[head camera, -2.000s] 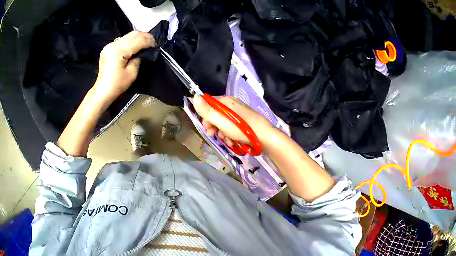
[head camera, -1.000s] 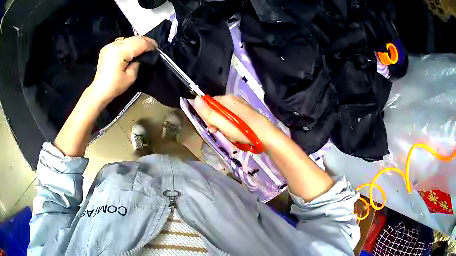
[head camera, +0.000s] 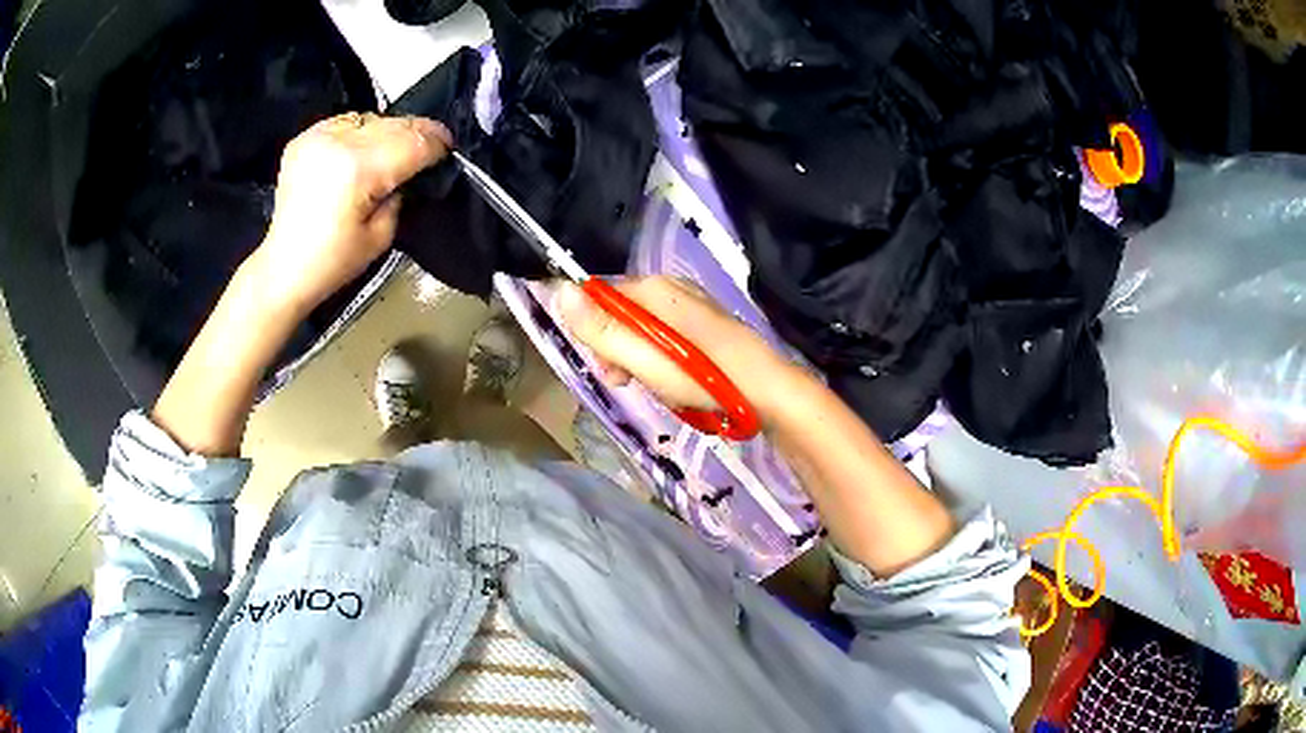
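My left hand (head camera: 338, 193) is at the upper left, its fingers pinching the edge of a black fabric piece (head camera: 447, 229). My right hand (head camera: 652, 337) is right of centre, closed around the red-orange handles of the scissors (head camera: 663, 341). The silver blades point up and left, look closed or nearly so, and their tips are at my left fingertips. Whether they touch a thread cannot be seen. A rumpled black fabric heap (head camera: 888, 215) lies at the upper right, joining the black cloth near my left hand.
A grey-walled bin (head camera: 40, 272) holds black pieces at the left. Lilac patterned cloth (head camera: 702, 258) shows under the heap. An orange ring (head camera: 1116, 155), an orange coiled cord (head camera: 1132, 494) and clear plastic (head camera: 1210, 301) are at the right. Shoes (head camera: 397, 384) show on the tiled floor.
The scissor handles have drawn closer together than two seconds ago. The black cloth by my left hand has shifted slightly. Both hands stay nearly in place.
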